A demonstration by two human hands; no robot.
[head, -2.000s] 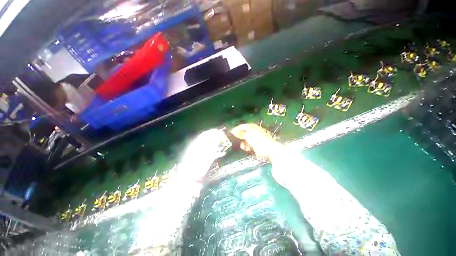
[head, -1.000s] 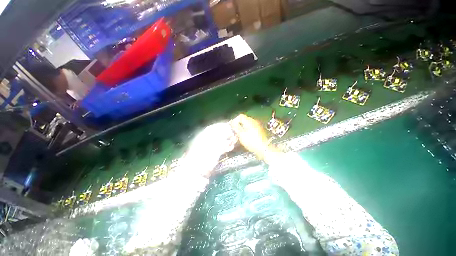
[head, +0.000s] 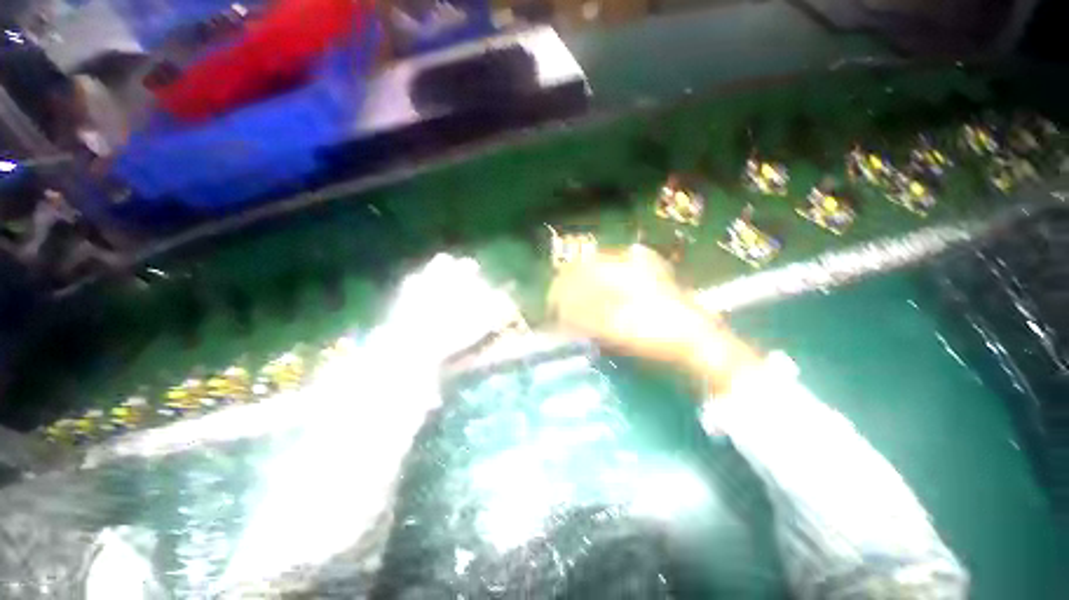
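My left hand (head: 457,307) is overexposed white, above the front edge of the green belt; its fingers and anything in them cannot be made out. My right hand (head: 621,302) looks bare and is just to its right, with a small gap between them. A small circuit board (head: 572,244) shows at the fingertips of my right hand; whether it is held or lies on the belt cannot be told. More circuit boards (head: 750,240) stand on the belt to the right. A clear blister tray (head: 528,451) lies in front of me between my forearms, blurred.
The pale edge rail (head: 856,267) separates the green belt (head: 434,211) from the lighter green bench (head: 856,340). More boards line the belt at left. Beyond it are a blue bin (head: 223,152), a red bin (head: 264,59) and a dark block (head: 475,82) on a white board. Dark trays (head: 1008,293) lie at right.
My hands were together at the fingertips and are now apart. My right hand has turned and looks larger. The view has shifted and blurred, with the bins now further left and higher.
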